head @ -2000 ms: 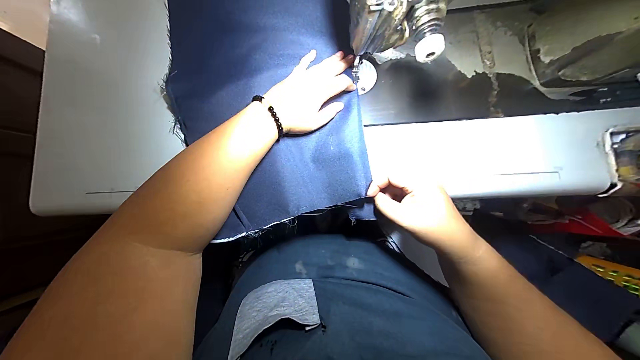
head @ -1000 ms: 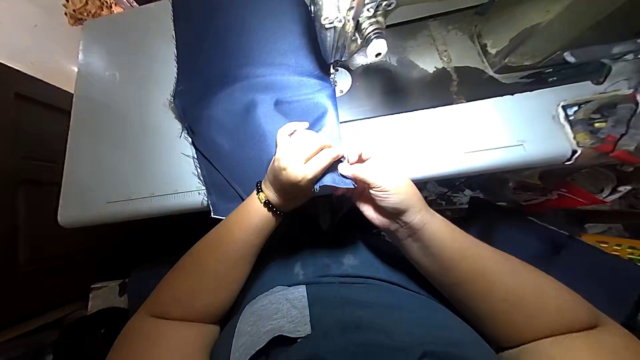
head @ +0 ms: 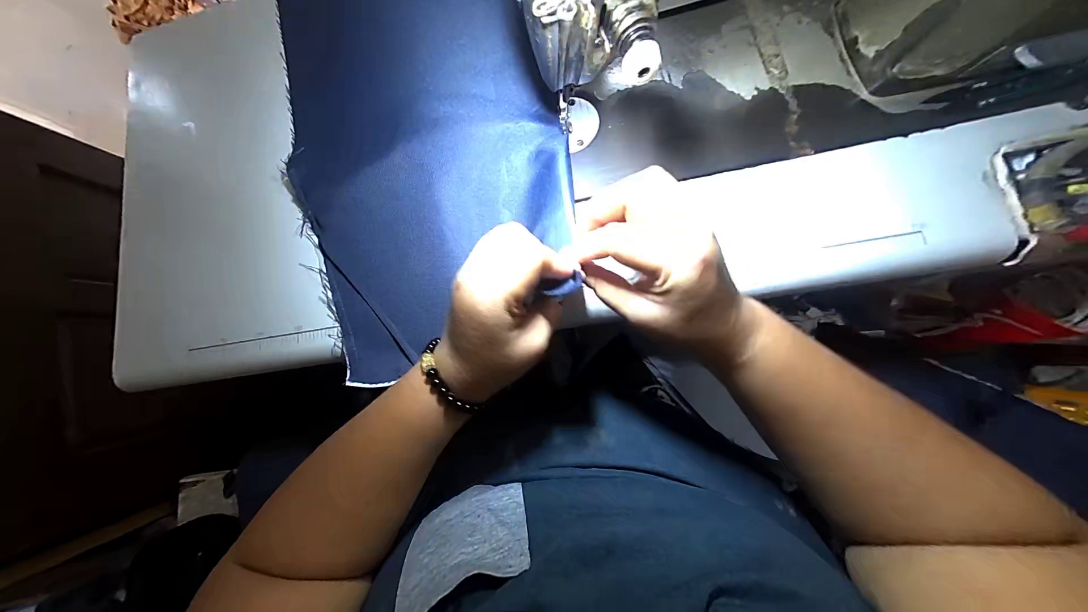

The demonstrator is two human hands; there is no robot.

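Navy blue fabric (head: 408, 170) with frayed edges lies on the sewing machine table, its right edge running under the presser foot (head: 564, 115). My left hand (head: 506, 314), a beaded bracelet at its wrist, is closed on the fabric's near right corner. Close against it, my right hand (head: 663, 263) pinches the edge of the same corner between thumb and fingers. A small fold of fabric shows between the two hands. Fingers hide the rest of that corner. Above the hands stands the sewing machine head (head: 565, 42), its light falling on the cloth.
The pale table (head: 212, 255) bears a printed ruler line near its front edge. The dark machine bed (head: 680, 127) has worn patches. At the right is a cutout (head: 1045, 187) with clutter inside, and red and yellow items sit below it. Dark cloth hangs at lower right.
My left hand has left the fabric near the presser foot and come down to the near corner, beside my right hand. Since the second frame, my right hand has shifted up around the corner's edge.
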